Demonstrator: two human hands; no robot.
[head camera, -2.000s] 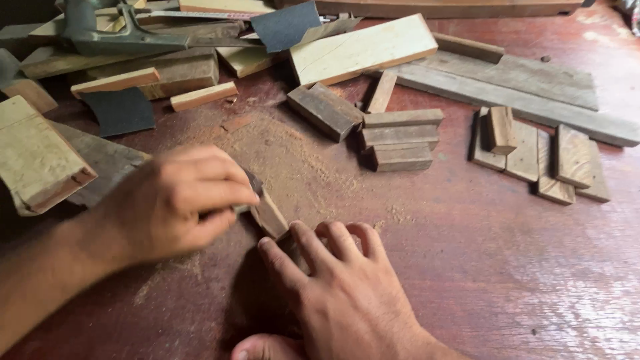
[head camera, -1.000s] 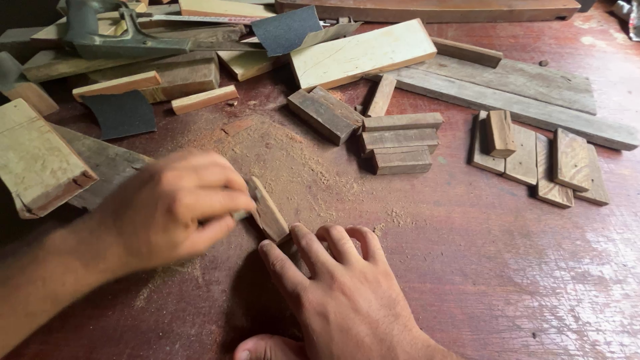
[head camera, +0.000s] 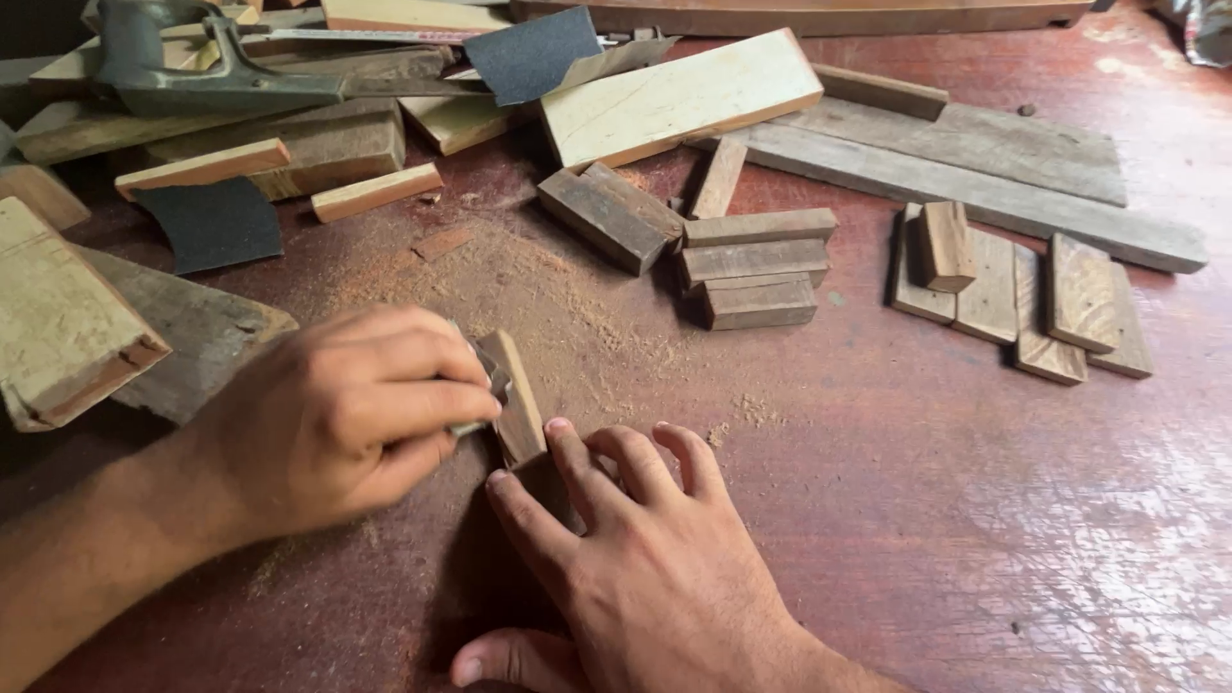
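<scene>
My left hand (head camera: 385, 414) is closed on a small folded piece of sandpaper (head camera: 472, 426), mostly hidden by the fingers, at the left side of a small wooden block (head camera: 521, 404). The block lies slanted on the reddish wooden tabletop (head camera: 914, 520). Over the block's near end rests my right hand (head camera: 645, 539), fingers spread, index and middle fingertips beside it; the thumb lies apart on the tabletop. What is beneath the right palm is hidden. Fine sawdust (head camera: 597, 318) is scattered beyond the block.
Short wooden blocks (head camera: 760, 265) lie past my right hand, with thin wooden pieces (head camera: 987, 289) farther right. Long grey boards (head camera: 962, 183) are behind. At the back left are a metal-framed hand saw (head camera: 231, 87), wood offcuts (head camera: 375, 192) and dark abrasive sheets (head camera: 217, 226). A thick board (head camera: 72, 318) lies at left.
My left hand has shifted slightly along the small block's left side, with more of the sandpaper showing now. The right hand has stayed nearly in place.
</scene>
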